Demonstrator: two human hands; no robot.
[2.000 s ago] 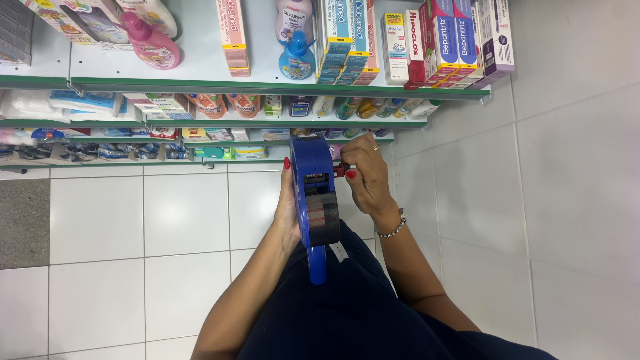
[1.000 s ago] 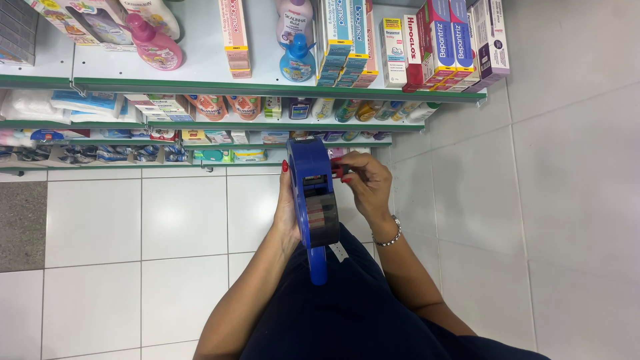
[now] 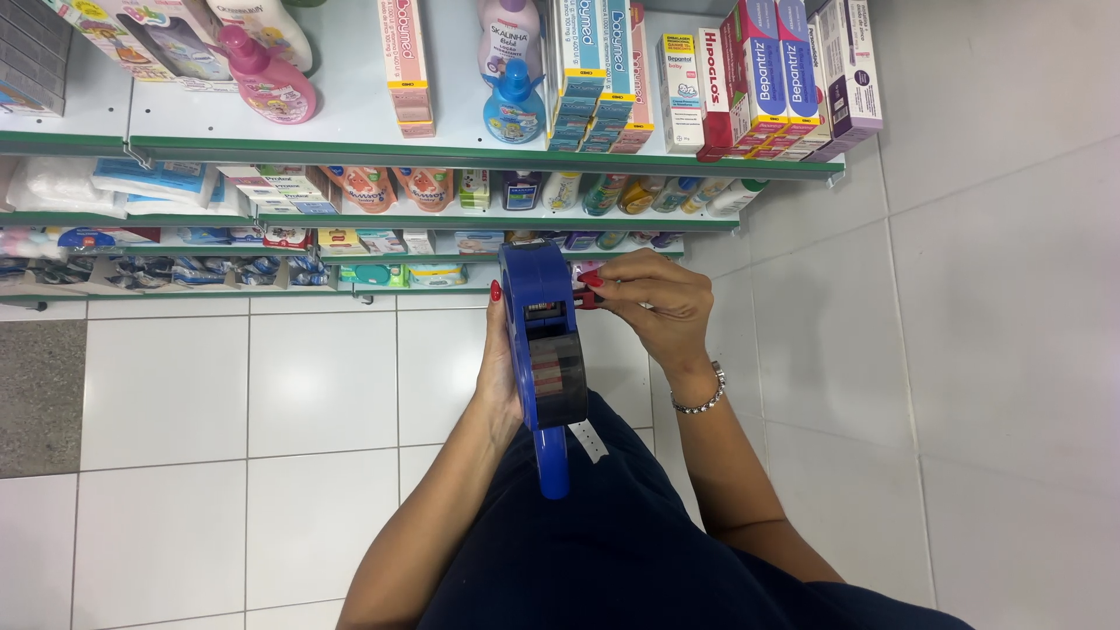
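Note:
A blue handheld price labeler with a dark, see-through roll cover is held upright in front of my body by my left hand, whose fingers are mostly hidden behind it. A narrow strip of pale label tape hangs out near its handle. On the labeler's right side, my right hand pinches a small red part between thumb and fingertips. Whether that part is fixed to the labeler cannot be told.
Ahead stands a shelf unit with green edges, bearing boxed creams, a pink bottle, a blue bottle and orange pouches. A tiled wall rises at right; white floor tiles lie below.
Since one second ago, little has changed. Compared with two seconds ago, my right hand's fingers are more stretched out toward the labeler's red part.

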